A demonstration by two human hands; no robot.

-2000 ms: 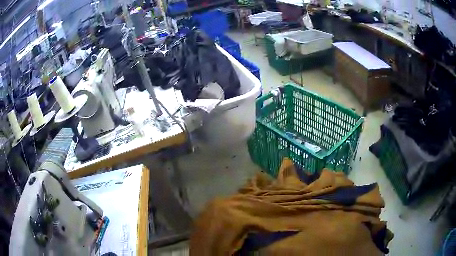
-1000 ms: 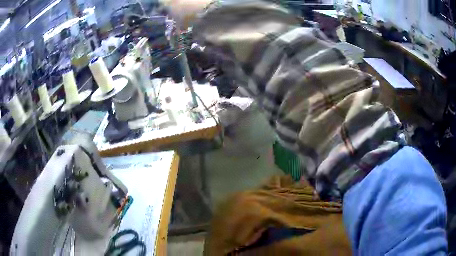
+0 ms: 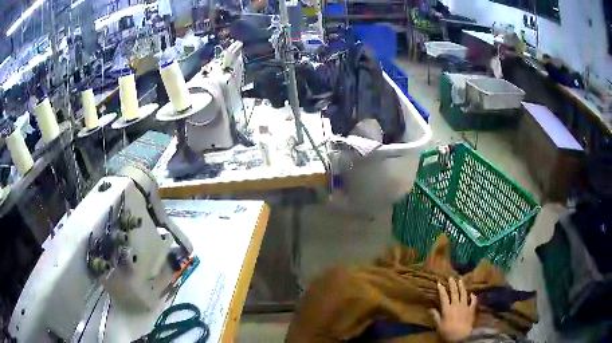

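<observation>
A heap of mustard-brown garment pieces point(image 3: 382, 295) with dark patches lies at the bottom centre. My right hand point(image 3: 456, 311) rests on top of it, palm down and fingers spread, not closed on the cloth. A patterned sleeve shows at the wrist. My left hand is out of view. A cream-white sewing machine head point(image 3: 114, 254) stands at the lower left on a white machine table point(image 3: 211, 268) with a yellow-brown edge. Dark green scissors handles point(image 3: 178, 325) show at its near edge, cut off by the frame.
A green slatted crate point(image 3: 470, 201) stands just beyond the heap. A white tub point(image 3: 376, 174) of dark cloth is behind it. Thread cones point(image 3: 174, 87) and a second machine point(image 3: 218, 107) are at left. Dark cloth point(image 3: 587, 248) lies at the right edge.
My right arm, raised across the view a second ago, has come down and the hand now lies on the brown heap. The crate and tub are visible again.
</observation>
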